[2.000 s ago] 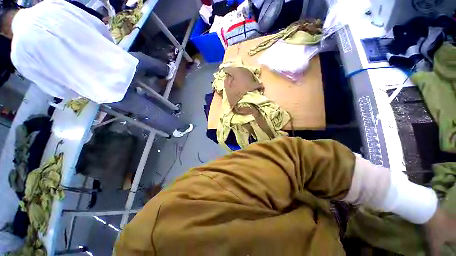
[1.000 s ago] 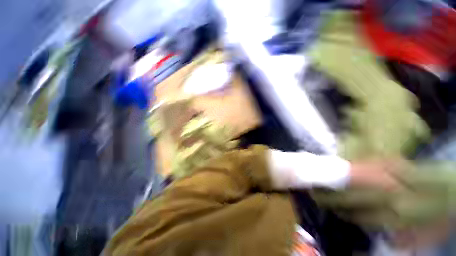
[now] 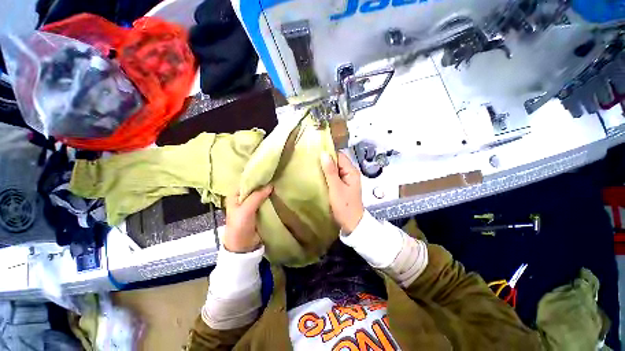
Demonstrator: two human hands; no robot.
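A yellow-green knit garment (image 3: 301, 199) lies at the front edge of the white sewing machine table, its narrow part stretched to the left over the dark patch. Its upper edge reaches the presser foot area (image 3: 327, 106). My left hand (image 3: 245, 218) pinches the garment's opening on the left side. My right hand (image 3: 345, 190) pinches its right edge, just below the needle area. A fold shows the darker olive-brown inner face between my hands. The white sewing machine (image 3: 411, 41) with blue trim stands behind.
A red bag (image 3: 161, 65) and a clear bag (image 3: 82, 92) with dark contents lie at the back left. Scissors (image 3: 507, 286), a T-shaped metal tool (image 3: 514, 225) and a green garment piece (image 3: 572, 312) lie on dark cloth at right. A metal guard (image 3: 370, 89) stands beside the foot.
The view has swung from the aisle and cardboard at left to the sewing machine. Both hands now hold the garment at the needle area; earlier frames show an arm reaching over green cloth at right.
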